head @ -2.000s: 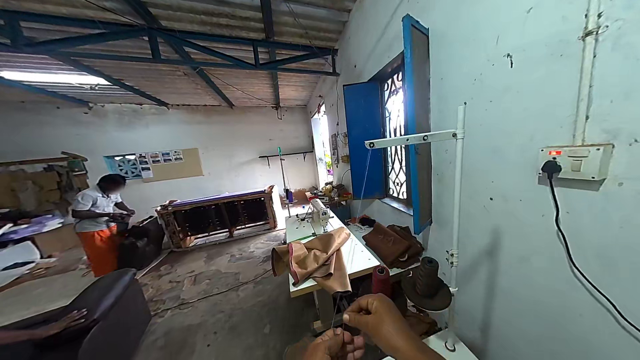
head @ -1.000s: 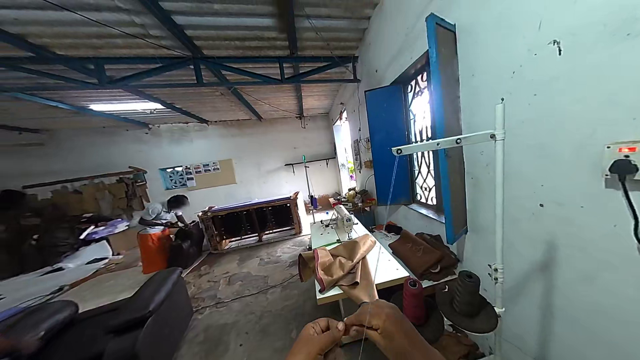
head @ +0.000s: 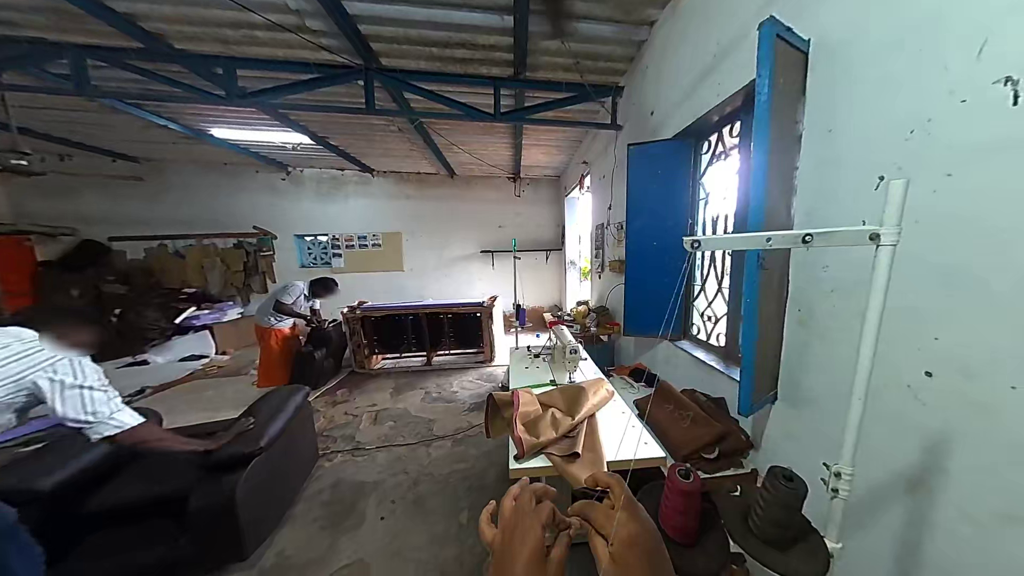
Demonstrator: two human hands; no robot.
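Observation:
My left hand (head: 524, 528) and my right hand (head: 620, 524) meet at the bottom centre, fingertips together on a thin thread (head: 640, 432). That thread rises to the white metal arm of a thread stand (head: 788, 238). Just beyond my hands, a tan fabric piece with red edging (head: 560, 420) lies bunched over the near end of a white sewing table (head: 632, 448). A white sewing machine (head: 566, 348) stands farther along it. To the right of my right hand are a dark red thread cone (head: 681, 504) and a dark grey thread cone (head: 778, 500).
Brown folded material (head: 688, 424) lies between the table and the wall, under a window with a blue shutter (head: 658, 240). At left, a person (head: 72, 384) leans over a dark sofa (head: 264, 472). Another person (head: 280, 328) stands farther back near an upturned sofa frame (head: 424, 332).
The view has turned left, bringing the leaning person at left into sight. My hands remain close together; their fingers have shifted on the thread.

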